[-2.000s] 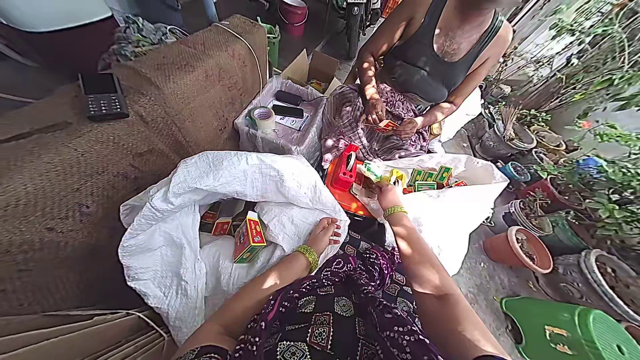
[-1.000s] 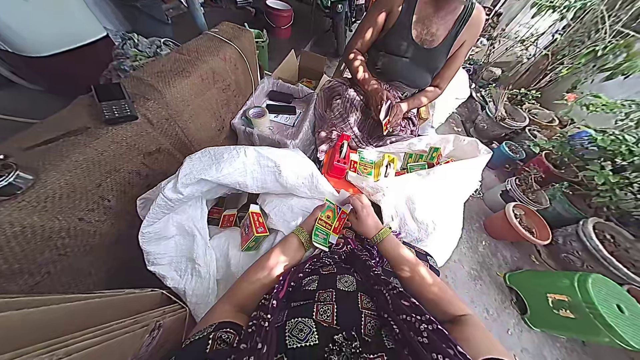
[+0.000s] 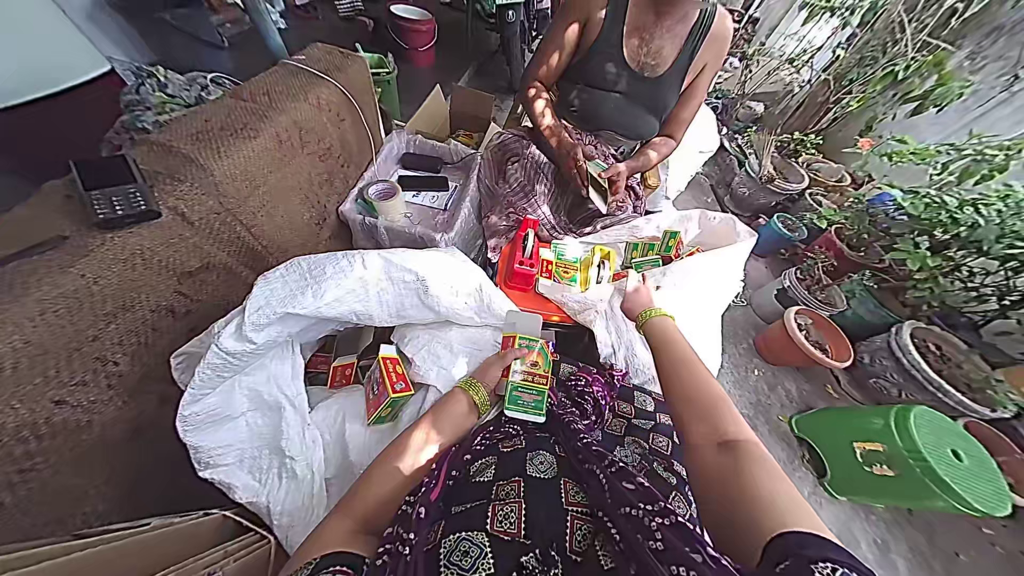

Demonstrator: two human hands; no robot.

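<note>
My left hand (image 3: 498,370) holds a green and red printed carton (image 3: 528,376) with its top flap up, above my lap. My right hand (image 3: 637,296) is at the near edge of the right white woven sack (image 3: 680,296), close to several small printed cartons (image 3: 646,254); its fingertips are partly hidden. Left of it, a red tape dispenser (image 3: 524,254) and a yellow tape dispenser (image 3: 598,268) stand by an orange surface (image 3: 532,302). More cartons (image 3: 388,384) lie in the open left white sack (image 3: 240,376).
A person (image 3: 632,88) sits opposite, holding a small carton. A plastic-lined bin (image 3: 416,216) bears a tape roll (image 3: 386,198) and phones. A burlap-covered block (image 3: 248,160) stands left. Plant pots (image 3: 804,340) and a green stool (image 3: 904,456) are at right, flattened cardboard (image 3: 152,552) at lower left.
A second ago both hands were together at the carton over my lap. Now my left hand alone holds it, and my right hand has moved away to the right sack.
</note>
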